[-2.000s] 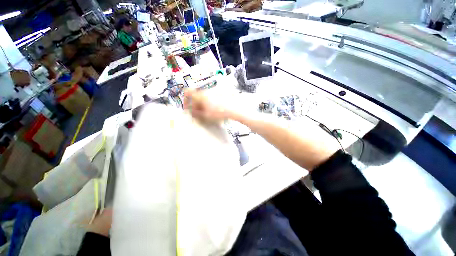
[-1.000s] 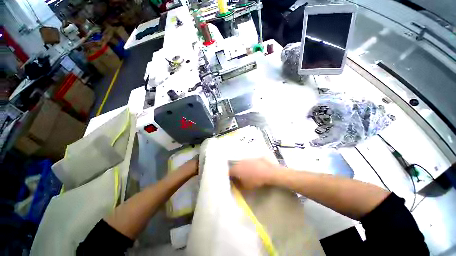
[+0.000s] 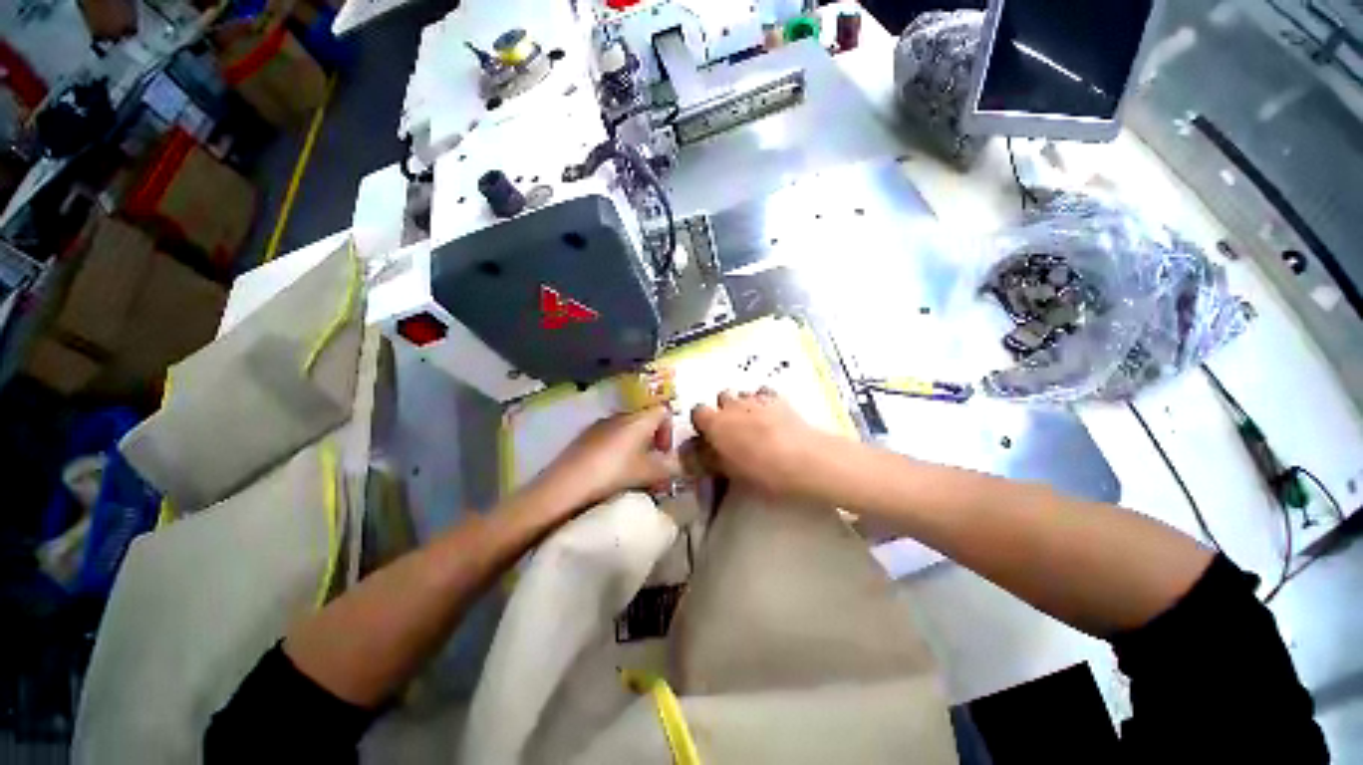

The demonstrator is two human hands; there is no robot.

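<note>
A beige bag body [image 3: 807,598] with a yellow-bound edge lies bunched toward me, its upper end at the white clamp plate [image 3: 777,359] with the yellow border. The dark grey cover of the sewing machine head [image 3: 546,292] stands just beyond. My left hand [image 3: 635,456] and my right hand [image 3: 748,437] are close together near the needle area, both gripping the bag's upper edge. Their fingertips are partly hidden, and I cannot tell whether they hold a small part too.
Stacked bag bodies [image 3: 247,389] lie at left. A clear bag of dark hardware [image 3: 1106,307], a yellow-and-black tool [image 3: 919,389] and a thin black cable [image 3: 1181,463] lie at right. A screen [image 3: 1061,60] stands at the back right.
The bag body has come down from in front of the machine onto the plate and folded open. Both hands have moved together at its upper edge. The view has moved closer.
</note>
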